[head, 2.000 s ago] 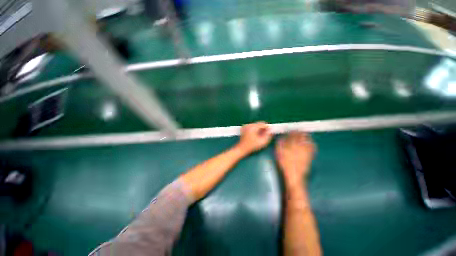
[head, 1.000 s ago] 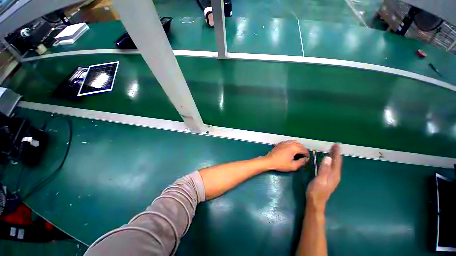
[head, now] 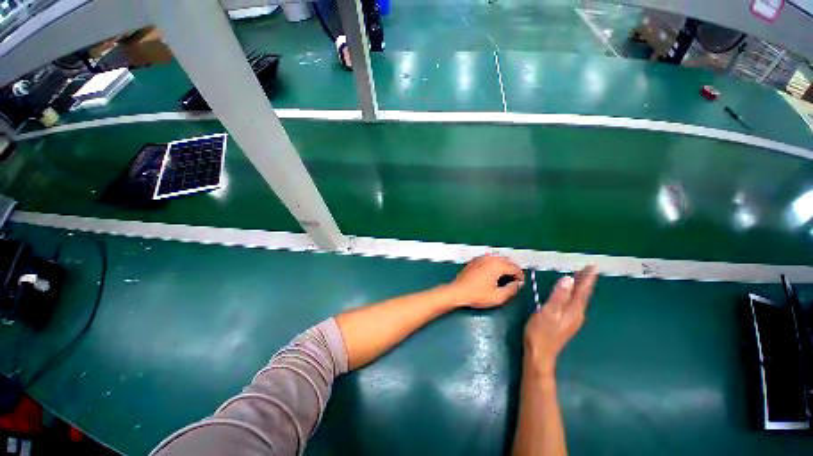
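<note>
My left hand rests at the near white rail, fingers curled. A dark spot shows at its fingertips; I cannot tell whether it is a gap or a small held thing. My right hand is just right of it on the green bench, fingers extended and thumb raised, with nothing visible in it. A thin pale, dark-marked strip lies between the hands, close to the rail.
A grey post rises from the rail at left. Beyond it, a white-framed solar panel overlaps a dark one on the green belt. Framed panels stand at right. Black equipment with a cable is at left. A person's hand shows across.
My right hand has turned from palm-down to thumb-up, and the strip now shows between my hands. The view has shifted. The belt panels sit closer to the post than one second ago.
</note>
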